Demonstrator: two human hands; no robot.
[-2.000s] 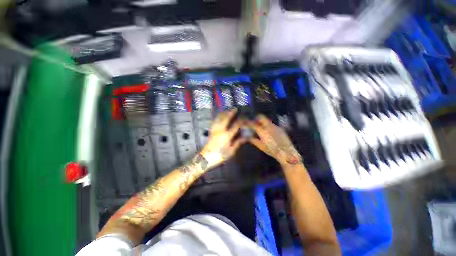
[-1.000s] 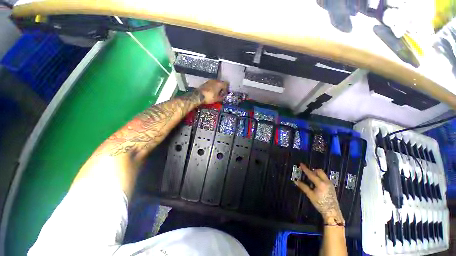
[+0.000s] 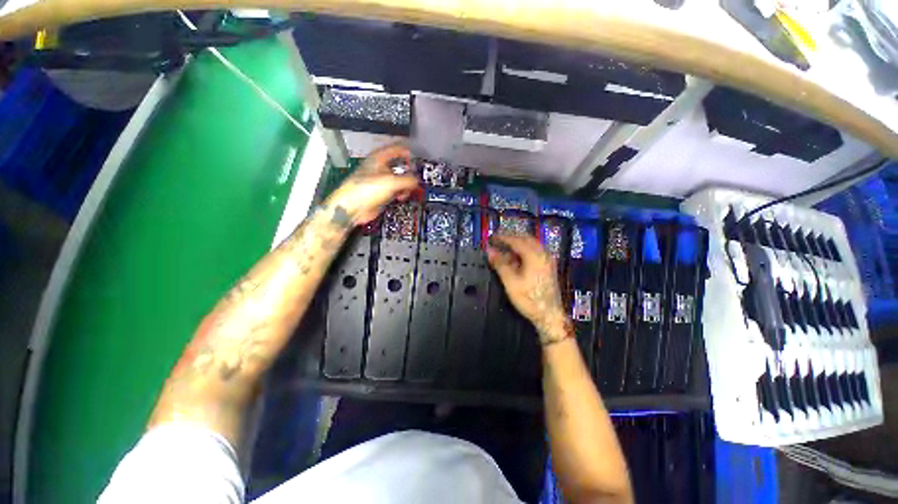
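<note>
Long black housings (image 3: 392, 325) lie side by side on the bench. Small silver plates (image 3: 617, 306) sit on several housings at the right. My left hand (image 3: 382, 182) is at the back left, beside a pile of loose metal brackets (image 3: 443, 175), with something small and silver at its fingertips. My right hand (image 3: 522, 274) is over the middle housings, its fingers curled at the front of the parts bins; whether it holds anything cannot be seen.
Blue and red parts bins (image 3: 440, 224) stand behind the housings. A green belt (image 3: 162, 246) runs at left. A white tray (image 3: 724, 379) with black blade-shaped parts and an electric screwdriver (image 3: 763, 295) is at right. Hanging screw boxes (image 3: 366, 111) and a shelf edge are above.
My right hand has moved left and back from the plate it was touching, toward the bins. My left hand remains by the bracket pile, with a silver piece now showing. The view has shifted slightly.
</note>
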